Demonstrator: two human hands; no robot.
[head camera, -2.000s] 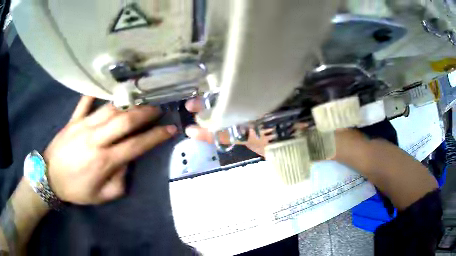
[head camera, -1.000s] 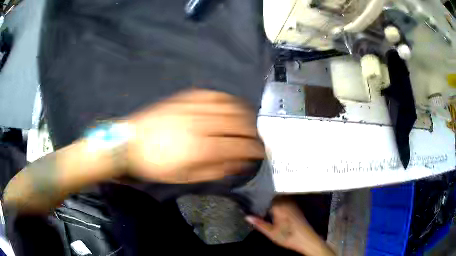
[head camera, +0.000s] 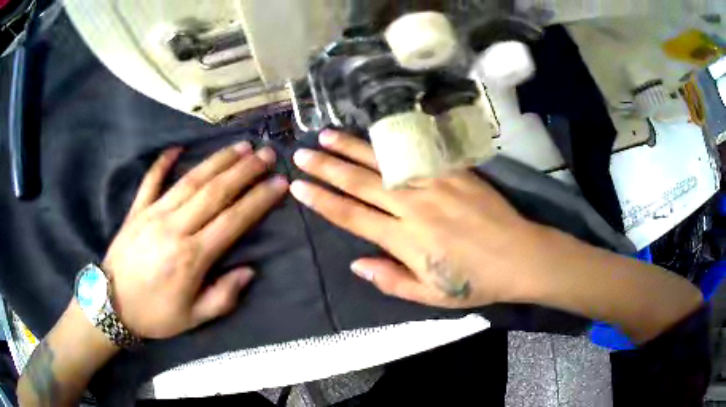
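Observation:
A dark charcoal cloth panel lies spread over the machine table, with a seam line running down its middle towards the needle area. My left hand lies flat on the cloth left of the seam, fingers spread, a watch on the wrist. My right hand lies flat on the cloth right of the seam, partly behind a cream knob. Both hands' fingertips are just below the presser foot, which is small and dark under the sewing machine head. The needle itself cannot be made out.
Cream tension knobs stand close over my right hand. The white table edge shows at the front. A long dark bar is at the upper left. A black cloth piece lies right of the head. Something blue shows below right.
The cloth has moved from the left onto the table under the machine head and now covers the plate. My right hand has come up from below the table edge; both hands now lie beside the seam.

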